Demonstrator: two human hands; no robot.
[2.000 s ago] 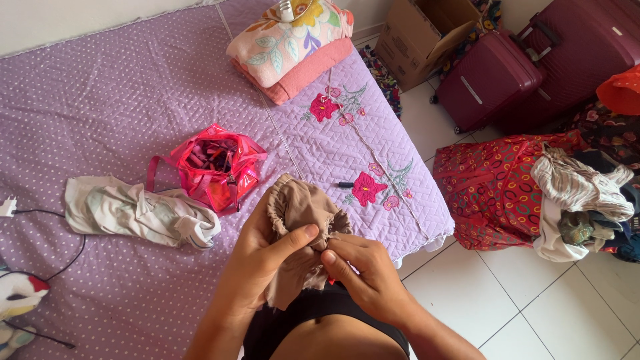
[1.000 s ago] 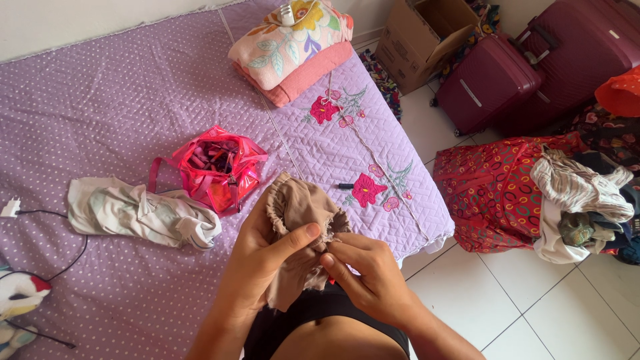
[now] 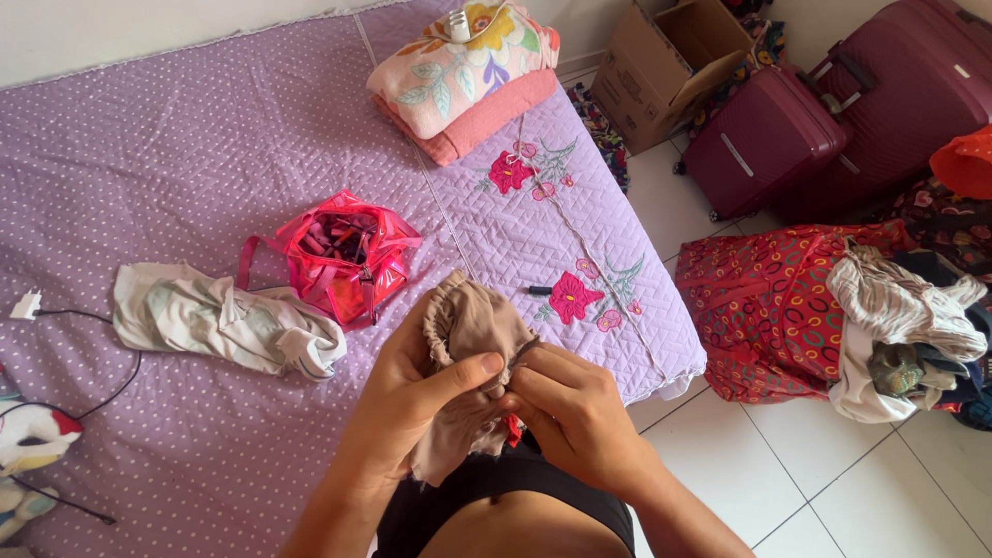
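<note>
A brown fabric piece with a gathered edge (image 3: 484,318) is between my hands, above the bed's edge. My left hand (image 3: 422,387) grips its left side, thumb laid across the cloth. The fingers of my right hand (image 3: 562,399) pinch its right edge beside a small dark strip whose kind I cannot tell. A bit of red material (image 3: 512,430) shows below the fingers. On the bed, left of my hands, sit a translucent pink bag (image 3: 372,287) filled with small dark and pink items and a crumpled light cloth (image 3: 225,322). A small black object (image 3: 540,291) lies to the right.
Folded blankets (image 3: 465,101) bear a white plug adapter at the bed's far side. A cable with a white charger (image 3: 27,305) and a plush toy (image 3: 35,438) lie at left. Right of the bed are a cardboard box (image 3: 639,85), maroon suitcases (image 3: 763,139) and a red patterned bag (image 3: 763,310) with clothes.
My right fingers have shifted slightly at the edge of the brown fabric. Both hands stay on it, and the things on the bed have not moved.
</note>
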